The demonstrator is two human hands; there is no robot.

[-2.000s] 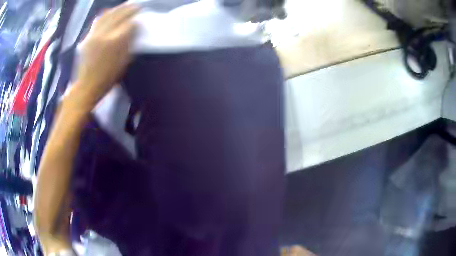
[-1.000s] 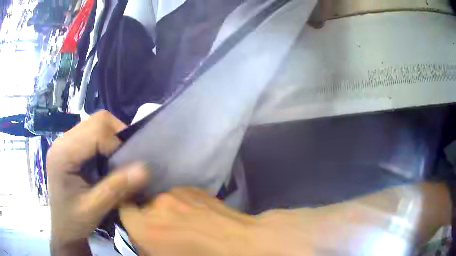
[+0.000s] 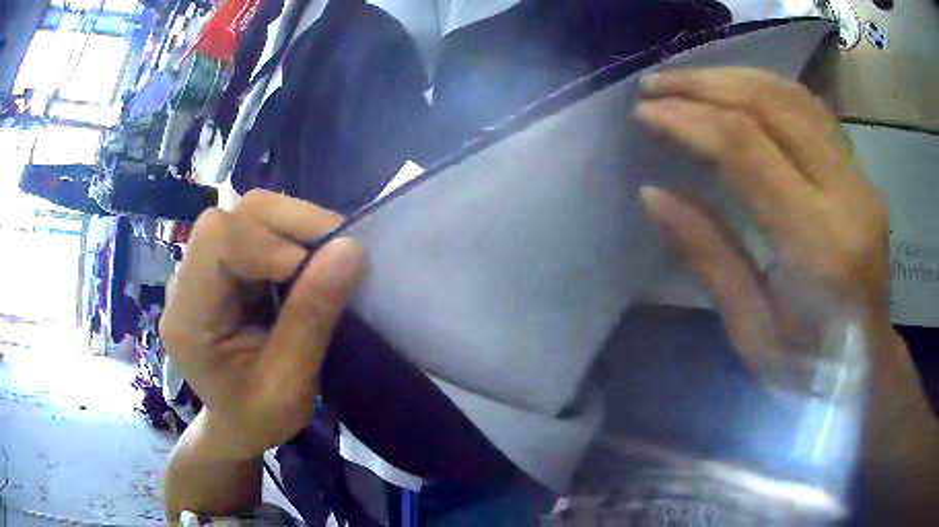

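Note:
A pale grey-white facing piece with a thin dark seam edge along its upper side is held up in front of me, slanting up to the right. My left hand pinches its left end between thumb and fingers. My right hand is over its right part, thumb and fingers apart; whether the fingertips touch the cloth I cannot tell. Dark navy-purple garment cloth hangs below the facing, and more dark cloth lies behind it.
The white table edge with printed marks is at the right, with the beige machine bed above it. A red item and piled cloth are at the upper left. Pale floor shows at the lower left.
My right hand has moved from beside my left hand up and right along the facing, and its fingers have spread. The facing is now stretched out wider, its edge more visible.

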